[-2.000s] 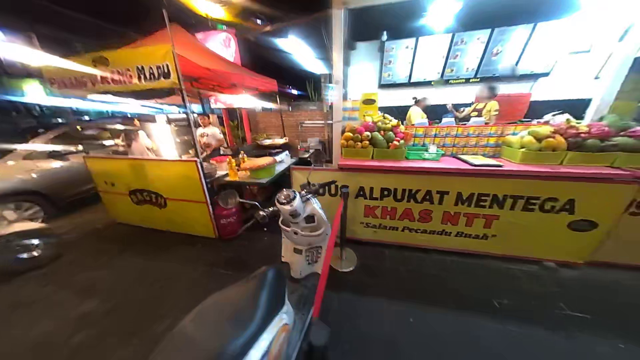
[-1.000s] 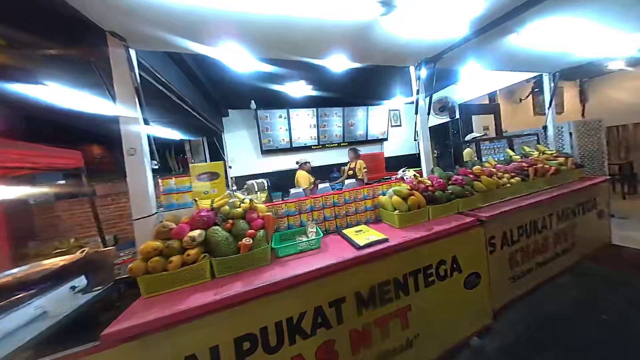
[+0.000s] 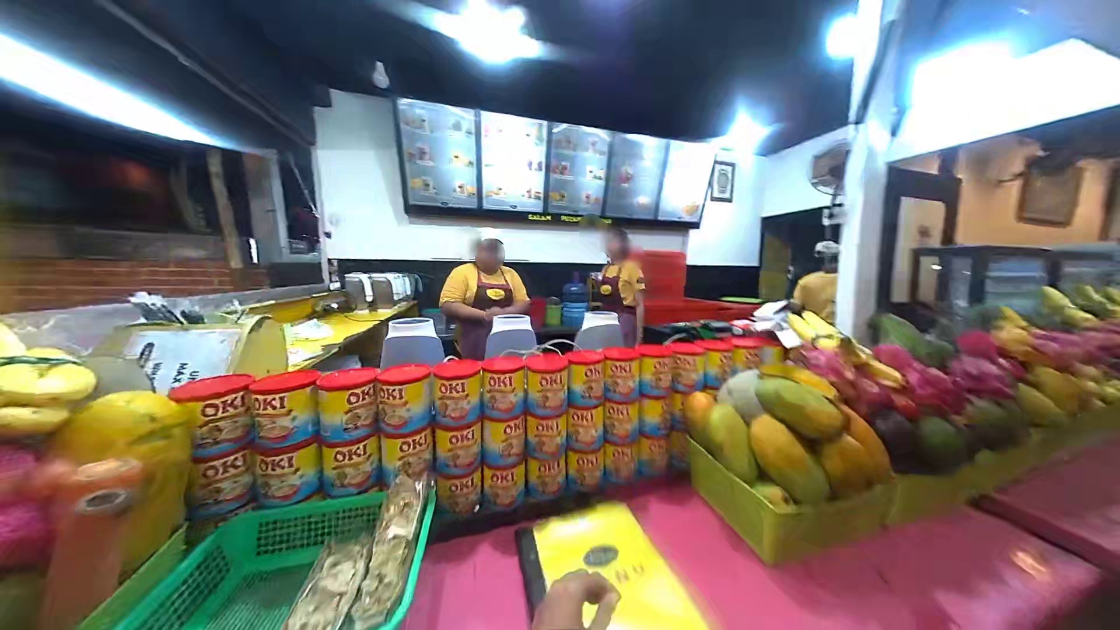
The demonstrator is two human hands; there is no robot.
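One bare hand [image 3: 577, 600] shows at the bottom centre, over the lower part of a yellow menu [image 3: 623, 547] with a dark edge. Its fingers are curled; whether they touch the menu is unclear. By its place it could be either of my hands, most likely my right hand. The menu lies on the pink counter [image 3: 472, 577]. Left of it stands a green plastic basket [image 3: 289, 518] holding clear packets of a pale food [image 3: 389, 551]. My left hand is out of view.
Stacked cans [image 3: 503, 437] with red lids line the counter's back. A yellow-green basket of mangoes [image 3: 792, 525] stands right, dragon fruit [image 3: 980, 367] beyond it. More fruit [image 3: 127, 464] is at left. Two people in yellow shirts [image 3: 486, 293] [image 3: 623, 284] stand behind the counter, another person [image 3: 815, 293] farther right.
The view has moved from beside a scooter up to the fruit counter. A hand has come into view over the menu, which lay on the counter one second ago.
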